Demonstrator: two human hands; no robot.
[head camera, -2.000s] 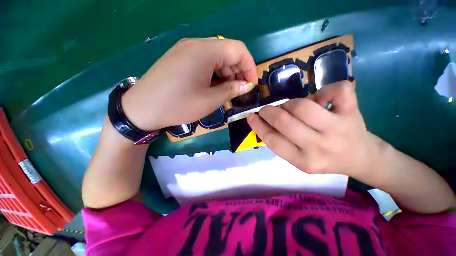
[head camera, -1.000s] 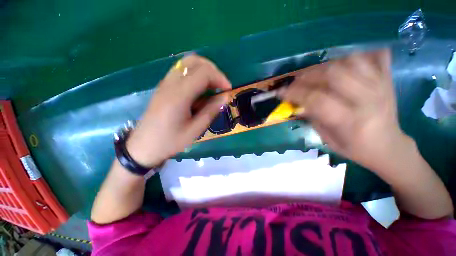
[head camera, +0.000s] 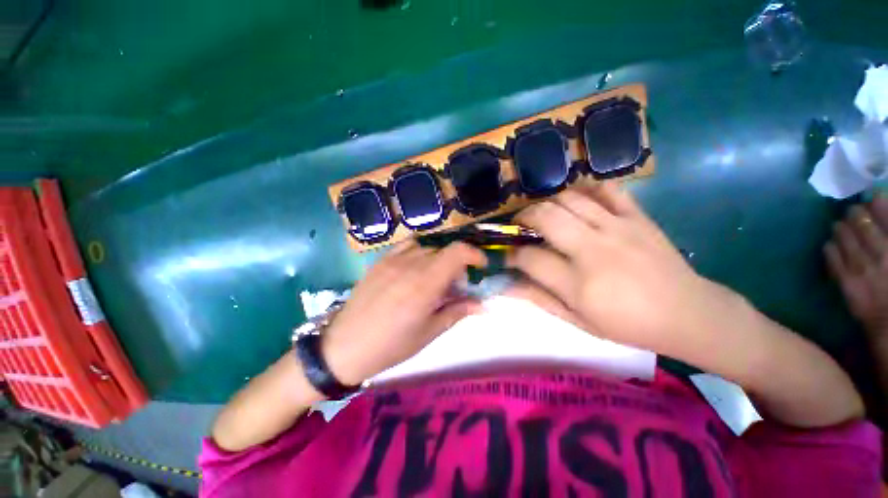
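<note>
The long orange-brown holding fixture (head camera: 341, 191) lies tilted on the bench with black watch units (head camera: 541, 159) in a row, all uncovered. My right hand (head camera: 594, 258) is just below its right half, with the black-and-yellow card (head camera: 508, 233) at its fingers, seen nearly edge-on. My left hand (head camera: 414, 297) is below the fixture's left half, its fingertips close to the right hand's. Something small and whitish shows between the hands, too blurred to name. The white film sheets (head camera: 545, 346) lie under and below both hands, partly hidden by them.
A red-orange plastic crate (head camera: 49, 302) is at the left. Crumpled white waste liner (head camera: 852, 160) and another person's hand (head camera: 863, 255) are at the right edge. Clear film scrap (head camera: 776, 37) lies at the top right. A white scrap (head camera: 725, 401) is beside my right forearm.
Both hands have moved down off the fixture towards my body and come together. The row of units is now uncovered. The card is lower and edge-on. Another person's hand has appeared at the right.
</note>
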